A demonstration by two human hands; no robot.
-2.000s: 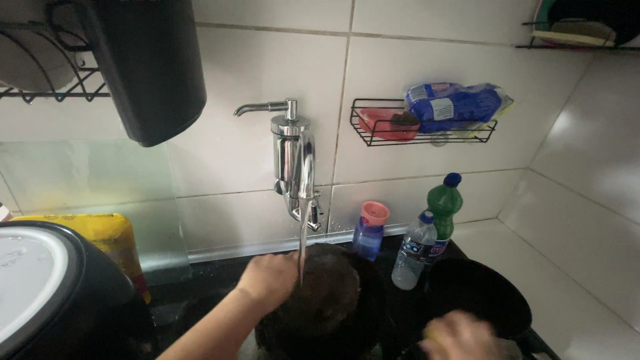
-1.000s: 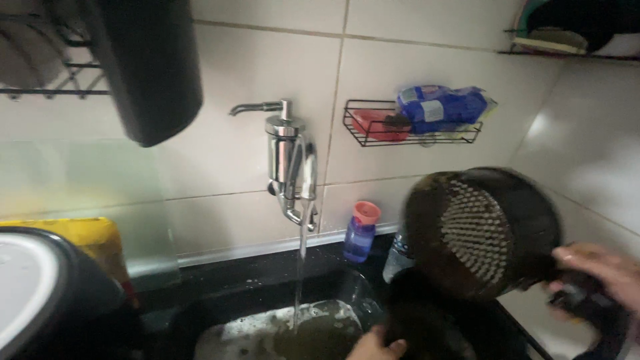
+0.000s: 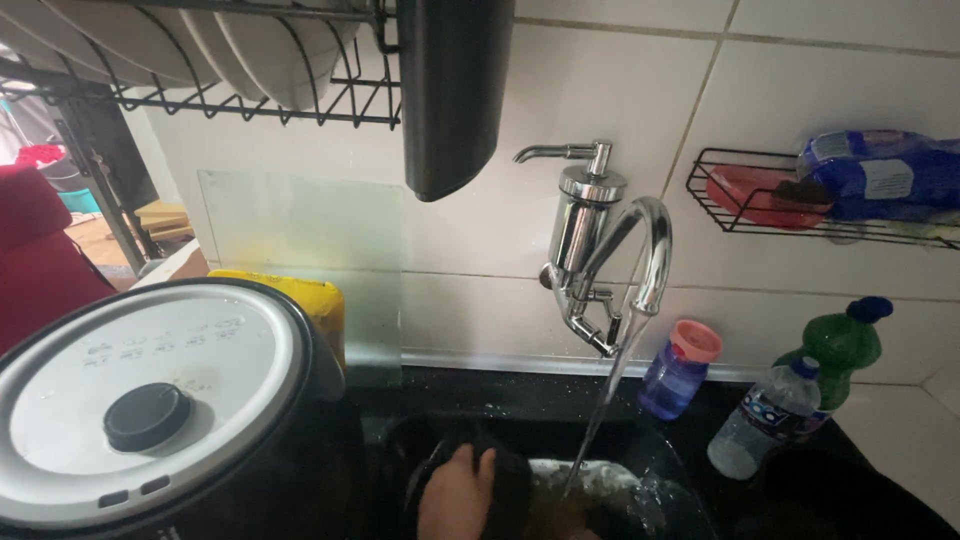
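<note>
My left hand point(image 3: 456, 495) is low in the black sink point(image 3: 420, 431), its fingers against a dark vessel point(image 3: 508, 484) whose shape is hard to make out. Whether the fingers grip it cannot be told. Only a dim patch of skin, perhaps my right hand point(image 3: 583, 532), shows at the bottom edge; what it touches is hidden. From the chrome faucet point(image 3: 652, 255), water point(image 3: 600, 420) runs down into suds point(image 3: 589, 474) in the sink. A chrome cylinder with a side spout point(image 3: 576, 225) is joined to the faucet at the wall.
An air fryer point(image 3: 247, 322) stands at left, before a yellow packet point(image 3: 319, 300). Overhead hang a dish rack point(image 3: 345, 120) and a black container point(image 3: 456, 97). Right of the sink stand a pink-lidded container point(image 3: 675, 375), a clear bottle point(image 3: 765, 420) and a green bottle point(image 3: 840, 345), below a wire shelf point(image 3: 739, 225).
The black perforated basket that my right hand held up one second ago is no longer recognizable at the right. My left hand is now further into the sink. The view has swung left.
</note>
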